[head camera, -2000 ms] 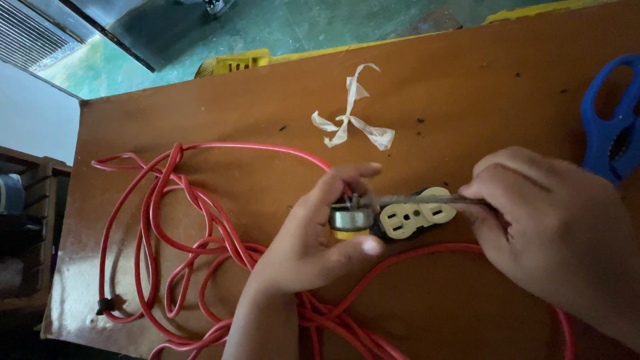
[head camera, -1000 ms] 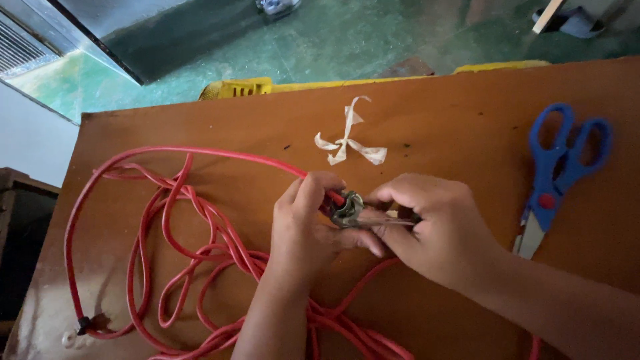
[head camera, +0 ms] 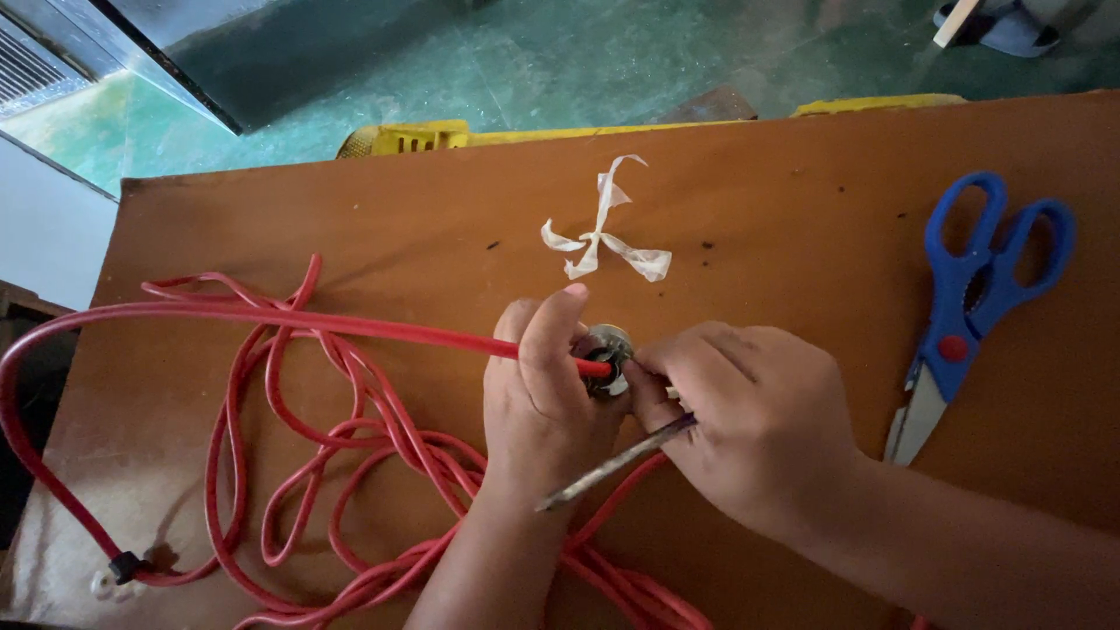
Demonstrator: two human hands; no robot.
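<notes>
My left hand (head camera: 551, 385) grips a round metal-rimmed electrical plug (head camera: 610, 350) at the middle of the head view, with the end of a red cable (head camera: 394, 330) running into it. My right hand (head camera: 744, 411) holds a thin metal tool, seemingly a screwdriver shaft (head camera: 617, 464), that points down and left across my left wrist. The thumb and index finger of this hand touch the plug's right side. Loops of the red cable lie on the wooden table (head camera: 420, 227) at left, with a black clip (head camera: 127, 567) around the cable. My right hand hides most of the outlet.
Blue-handled scissors (head camera: 958, 324) lie at the right of the table. Torn white tape or plastic strips (head camera: 599, 236) lie beyond my hands. A yellow plastic object (head camera: 420, 137) shows past the far edge, and a slipper (head camera: 1015, 31) is on the green floor.
The plug has turned so its cable end faces up. The tool, earlier stretched between the plug and my right hand, now points down-left. The outlet, visible two seconds ago, is now mostly hidden.
</notes>
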